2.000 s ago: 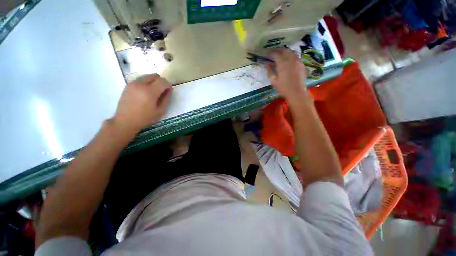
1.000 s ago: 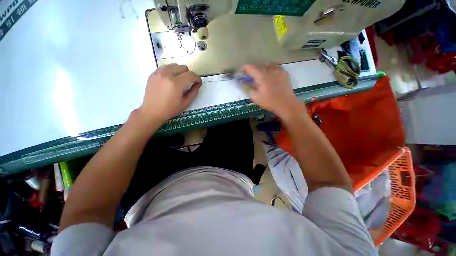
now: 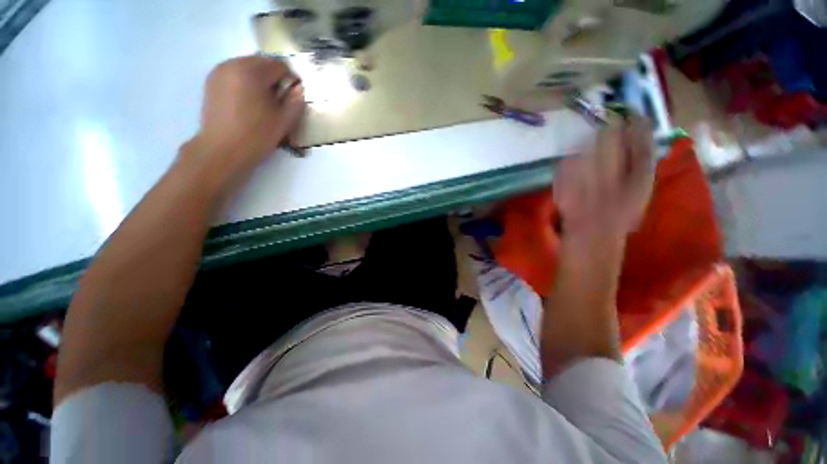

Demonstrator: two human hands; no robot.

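Note:
The cream bed of the sewing machine (image 3: 408,91) lies across the top of the view, with a bright light at the needle area. My left hand (image 3: 249,101) is at the left edge of the bed, fingers curled; whether it holds something small cannot be told. Purple-handled thread snips (image 3: 514,111) lie on the bed near its front edge, touched by no hand. My right hand (image 3: 606,177) is blurred over the table's front right edge, near the scissors area; its grip cannot be made out.
The white table (image 3: 100,154) has a green front edge (image 3: 381,210). The machine's green panel (image 3: 490,13) is at the top. An orange basket (image 3: 723,317) with orange-red cloth (image 3: 676,222) stands right of my lap. Small items lie at the table's right end.
My left hand has moved left and up along the bed. My right hand has let go of the snips, which now lie on the bed, and has moved right.

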